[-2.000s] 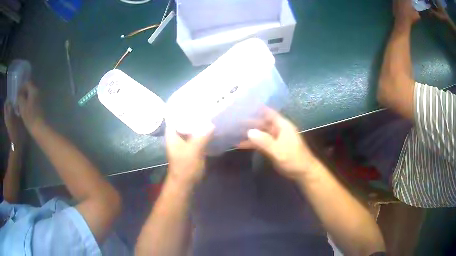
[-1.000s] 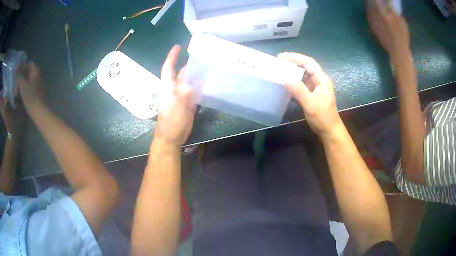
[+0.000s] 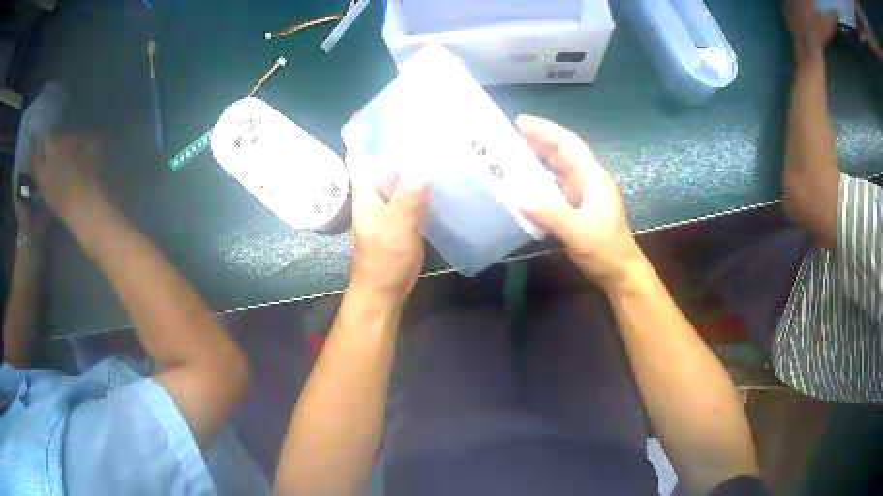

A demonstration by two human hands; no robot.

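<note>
A white and pale-blue box-shaped carton (image 3: 460, 160) with small dark print on one face is held tilted above the table's front edge. My left hand (image 3: 387, 228) grips its left side. My right hand (image 3: 586, 203) grips its right side, with the fingers spread along the edge. Glare washes out much of the carton's upper face. A white oval unit (image 3: 281, 165) with vent marks near each end lies on the table to the left of my left hand.
An open white box (image 3: 499, 44) stands behind the carton. A translucent oval housing (image 3: 683, 53) lies at the back right. A green strip board (image 3: 191, 151), a cable (image 3: 266, 76), a white strip (image 3: 346, 24) and a thin brush (image 3: 155, 92) lie left. People work on both sides.
The held carton has turned, so its printed face now slants down to the right. My left hand has closed in against it. The oval housing at the back right has come into view.
</note>
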